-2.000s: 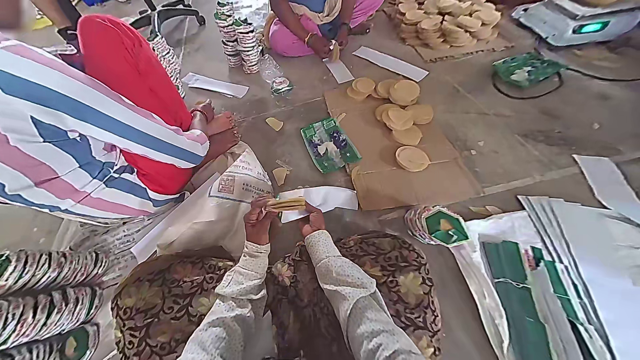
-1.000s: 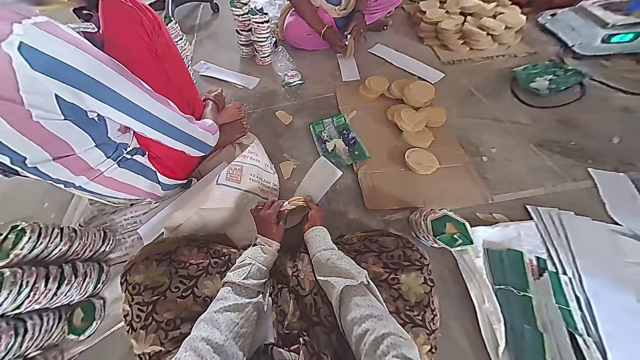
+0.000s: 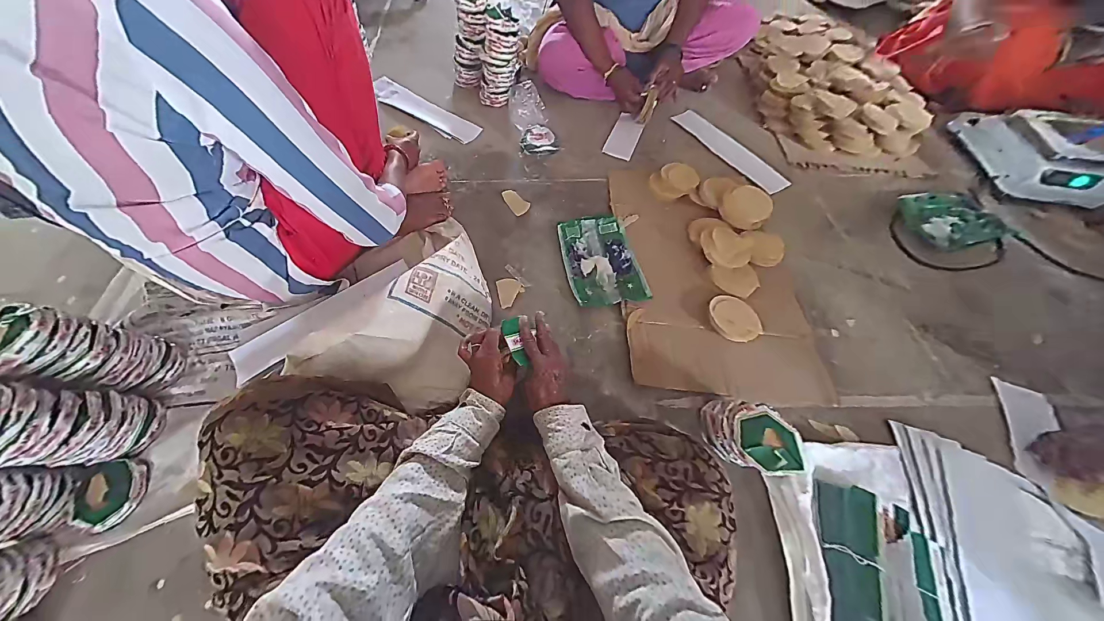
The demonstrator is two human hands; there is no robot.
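In the head view a small green and white printed packet is held upright between my left hand and my right hand, above my lap. Fingers of both hands press on its sides; what is inside it is hidden. Beyond the hands a green printed plastic packet lies on the floor. To its right, thin round tan discs lie in small overlapping piles on a flattened cardboard sheet. Broken disc pieces lie on the floor near my fingers.
Stacks of wrapped round packs lie at left; a smaller stack and white and green sheets are at right. A printed sack touches my left side. Seated people surround a disc heap; a scale stands back right.
The tan discs and white strip between my hands in the earlier frames no longer show there; a green and white packet is now in my fingers. A blurred dark shape has appeared at the right edge.
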